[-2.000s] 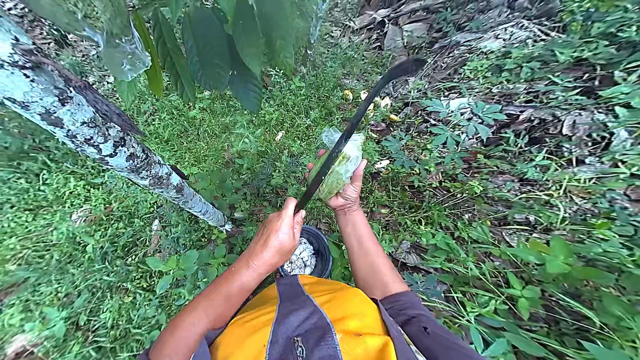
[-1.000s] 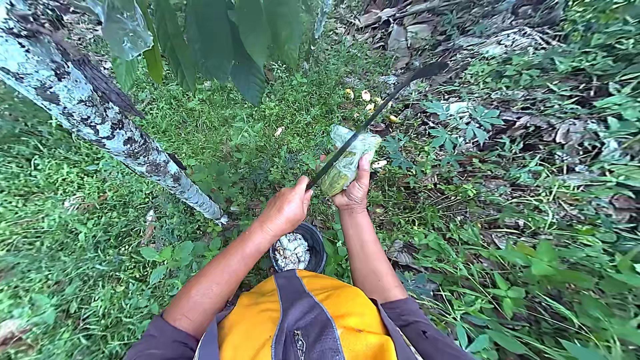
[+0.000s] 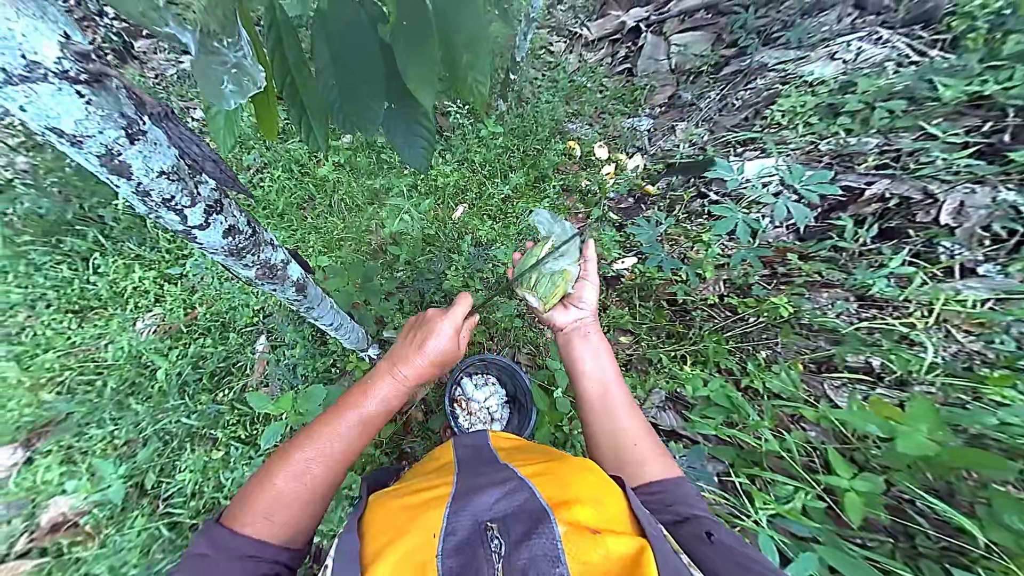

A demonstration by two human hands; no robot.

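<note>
My left hand (image 3: 430,340) is closed around the handle end of a long dark blade, likely a machete (image 3: 490,298). The blade reaches up and right, across a green pod, probably cacao (image 3: 546,280), with clear plastic film (image 3: 560,232) around its upper part. My right hand (image 3: 574,300) holds the pod from below and the right, fingers spread around it. Whether the edge touches the pod cannot be told. Below the hands stands a dark bucket (image 3: 524,400) with whitish, wet-looking pulpy lumps (image 3: 480,400) in it.
A lichen-covered tree trunk (image 3: 216,216) slants down on the left. Large green leaves (image 3: 352,72) and plastic film (image 3: 228,68) hang at the top. Opened yellowish husks (image 3: 608,164) lie beyond the hands. Dry leaf litter (image 3: 680,48) covers ground at the upper right; low weeds grow around.
The blade has tipped down from a steep, raised position to lie lower across the pod. My left hand stays on its handle and my right hand still holds the pod.
</note>
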